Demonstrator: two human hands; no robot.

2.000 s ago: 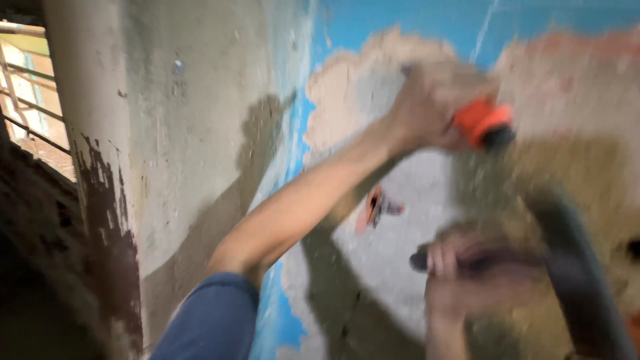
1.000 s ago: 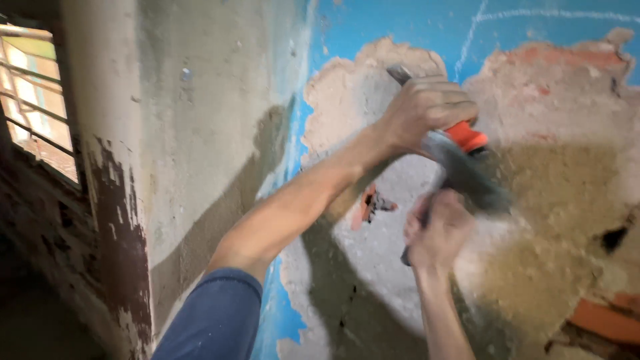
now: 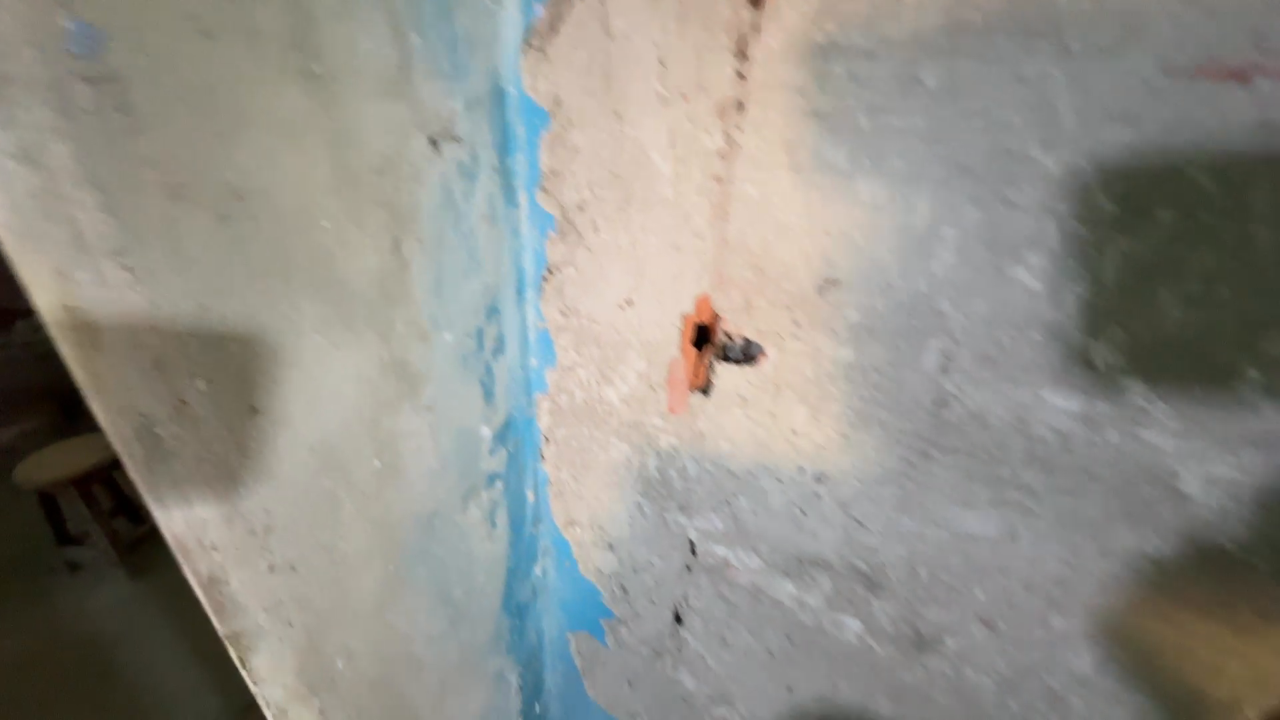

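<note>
Neither my left hand nor my right hand shows in the head view, and the chisel and hammer are out of sight too. The bare plaster wall fills the middle and right. In it, a small broken hole has exposed orange brick around it, with a dark grey patch at its right side. A strip of blue paint with a ragged edge runs down the corner, left of the plaster.
A pale, stained wall stands on the left, with its edge slanting down. Beyond that edge a small round stool stands in a dark area. Dark shadows fall on the plaster at the right.
Both hands, the orange-gripped chisel and the hammer were against the wall a second ago; they have gone out of view. The view has shifted strongly, now showing the wall's hole and corner.
</note>
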